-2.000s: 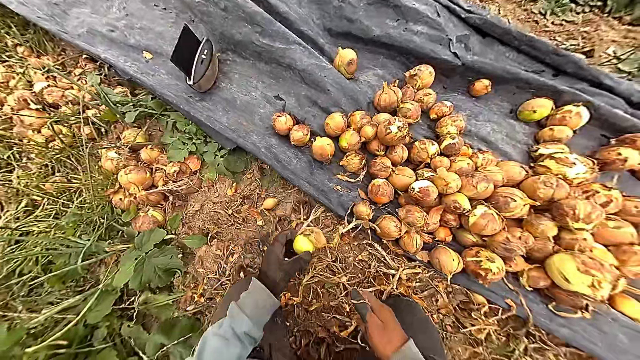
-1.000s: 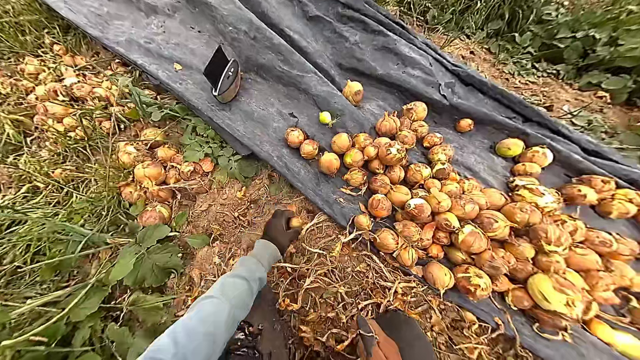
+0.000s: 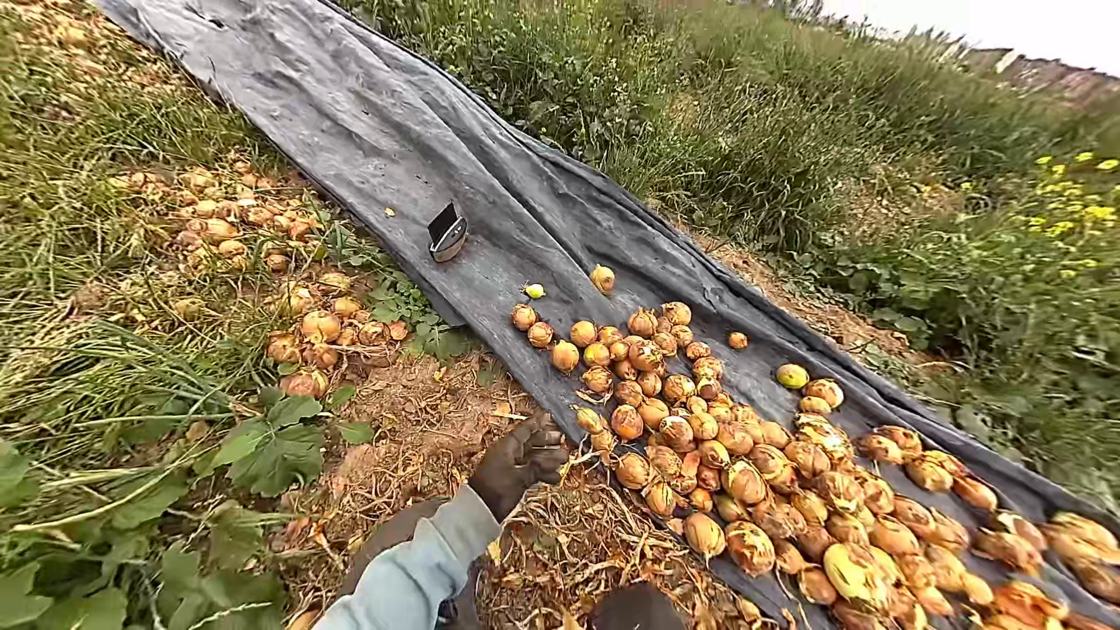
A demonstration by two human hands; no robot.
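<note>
My left hand [image 3: 521, 464], in a dark glove, reaches to the near edge of the dark ground sheet [image 3: 376, 131], beside the onion pile. Its fingers are curled; whether something is inside them cannot be seen. Many dry-skinned onions [image 3: 744, 481] lie heaped on the sheet to the right of this hand. A small yellow-green onion [image 3: 534, 290] lies apart, above the pile. My right hand is out of view; a dark rounded shape, perhaps a knee, shows at the bottom edge.
An open dark case-like object [image 3: 448, 234] stands on the sheet farther up. More onions [image 3: 320, 326] lie on the soil at left, near leafy weeds [image 3: 271, 446]. Dry stalks and peelings [image 3: 577, 542] cover the ground before me. Tall grass [image 3: 744, 114] borders the sheet's far side.
The small yellow-green onion, near my left hand two seconds ago, lies on the sheet. My left hand has moved to the sheet's edge. My right hand has left the view, which has tilted up.
</note>
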